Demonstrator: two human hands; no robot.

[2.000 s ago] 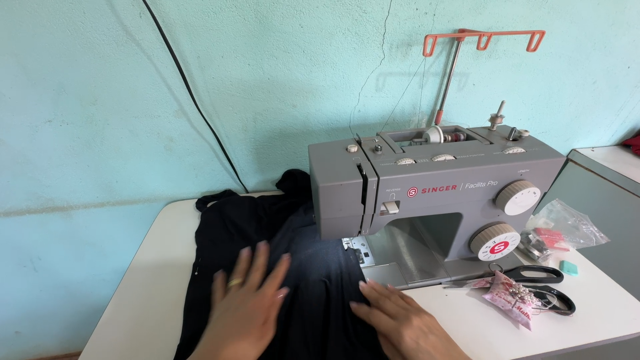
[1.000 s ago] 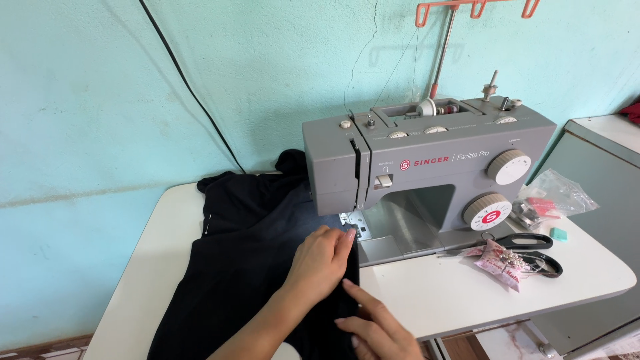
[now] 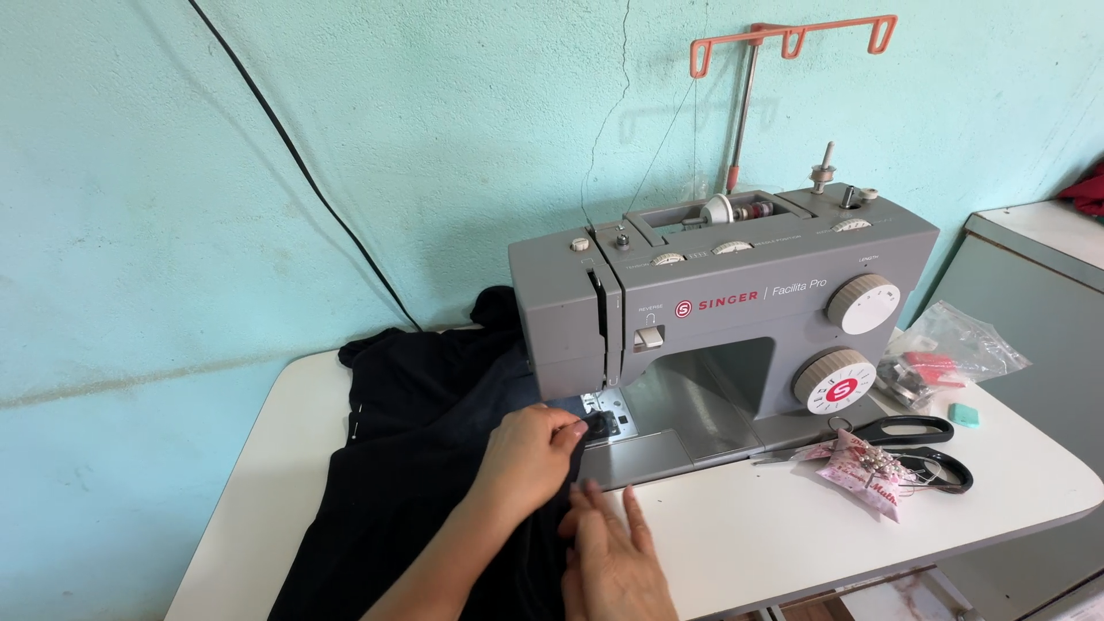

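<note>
Black fabric (image 3: 405, 483) lies over the left part of the table and runs under the head of a grey Singer sewing machine (image 3: 724, 293). My left hand (image 3: 526, 457) pinches the fabric's right edge between thumb and fingers, just in front of the metal needle plate (image 3: 614, 412). Lower down, my right hand (image 3: 612, 552) rests at the same edge with its fingers spread; whether it grips any cloth is hidden. Pins show along the fabric's left edge. The needle and presser foot cannot be made out clearly.
Right of the machine, black-handled scissors (image 3: 906, 429) lie under a pink pincushion (image 3: 862, 483) full of pins. Near them are a clear plastic bag (image 3: 966, 341) and a small turquoise block (image 3: 963, 415). An orange thread stand (image 3: 793, 36) rises behind, and a black cable (image 3: 293, 151) hangs along the wall.
Two seconds ago my left hand lay spread flat on the fabric; it now pinches the edge near the needle plate. My right hand has stayed near the fabric's right edge.
</note>
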